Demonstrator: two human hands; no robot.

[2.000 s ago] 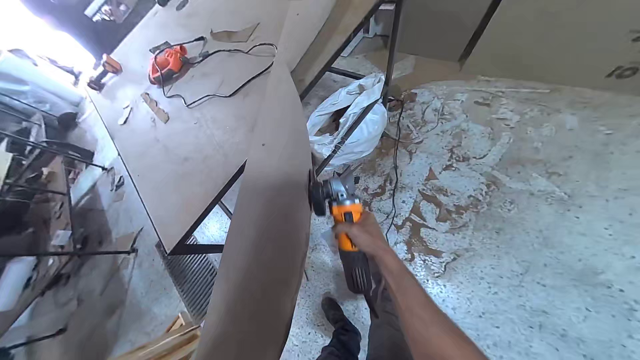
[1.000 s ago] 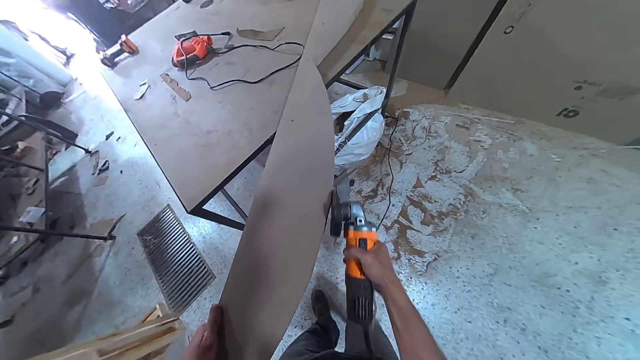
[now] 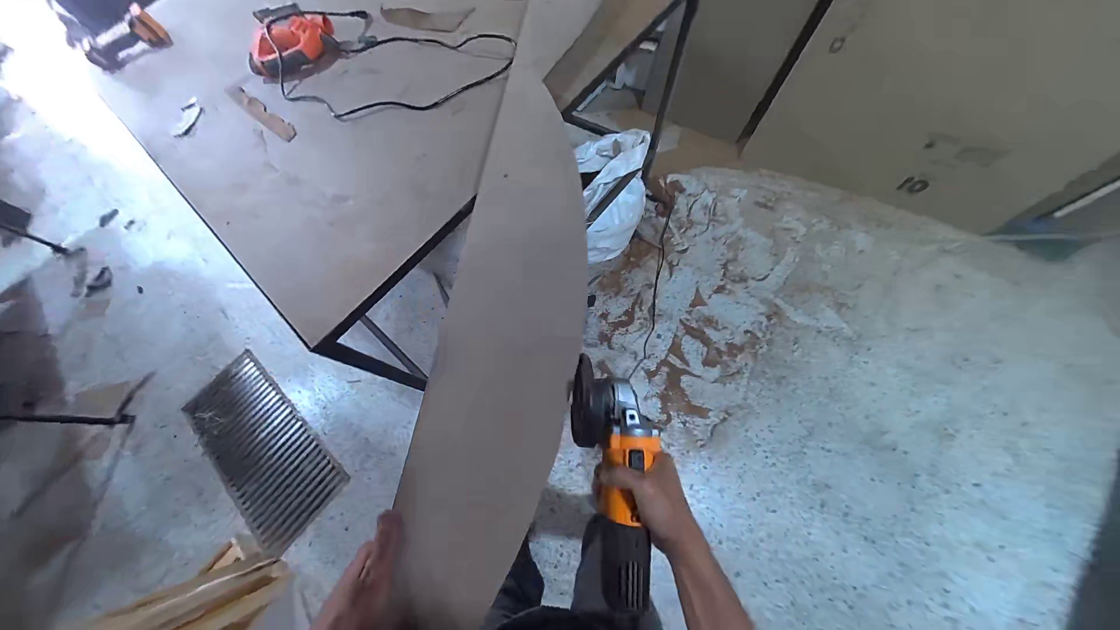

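My right hand (image 3: 647, 494) is closed around the orange body of an angle grinder (image 3: 626, 455). The grinder's dark disc stands upright against or very near the curved right edge of a long brown board (image 3: 516, 297), probably MDF. At the lower left, my left hand (image 3: 372, 569) rests at the board's left edge; its fingers are partly hidden, so its hold is unclear. The board's far part lies over a table (image 3: 350, 192), and its near end juts out toward me.
An orange corded power tool (image 3: 293, 44) and offcuts lie on the table. A white sack (image 3: 617, 197) stands under the frame. A cord (image 3: 656, 289) crosses dust on the floor. A metal grate (image 3: 267, 451) and wood strips (image 3: 201, 599) are at lower left; large panels (image 3: 927, 114) stand behind.
My left hand, out of view two seconds ago, has come to the board's left edge. The grinder stays in my right hand at the board's right edge. The view has shifted.
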